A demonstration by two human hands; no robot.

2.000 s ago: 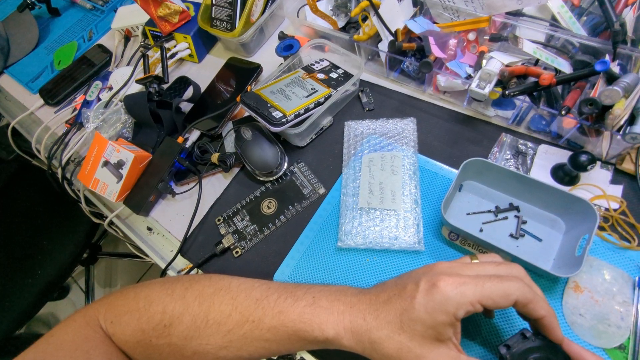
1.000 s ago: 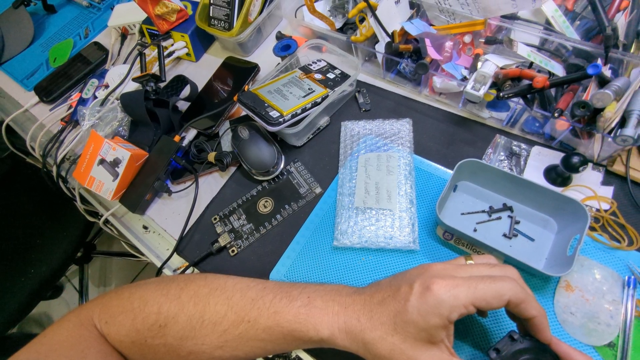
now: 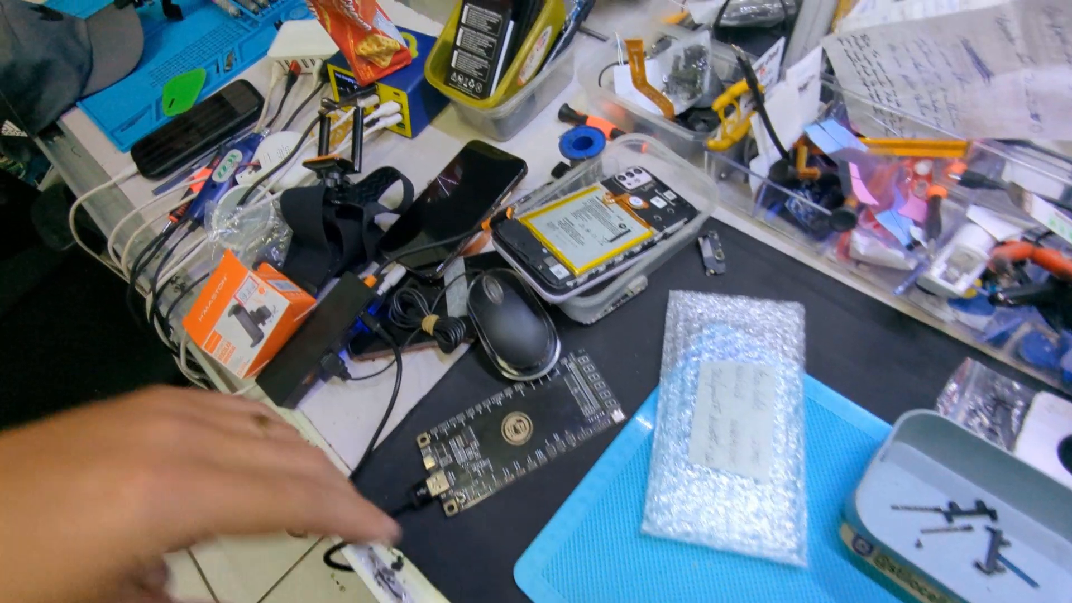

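My left hand [image 3: 209, 486], blurred and palm down, reaches in from the left edge over the table's near edge, with a ring on one finger. Its fingertips are left of a black circuit board [image 3: 536, 427] with a cable plugged in. Its palm side is hidden, so I cannot tell whether it holds anything. A bubble-wrap packet [image 3: 729, 427] with a handwritten label lies partly on a blue perforated mat [image 3: 603, 519]. Right of it, a grey-blue tray [image 3: 921, 469] holds small black parts and thin rods. My right hand is out of view.
A black computer mouse [image 3: 512, 322] rests beside a plastic container [image 3: 615, 301] bearing an opened phone [image 3: 595, 230]. An orange box [image 3: 247, 314], a black hub [image 3: 314, 339] and tangled cables crowd the left edge. Bins of tools and parts [image 3: 913, 276] line the back right.
My left hand has left the dark object near the tray at the lower right and is now at the lower left. That object is out of view. The view has swung left.
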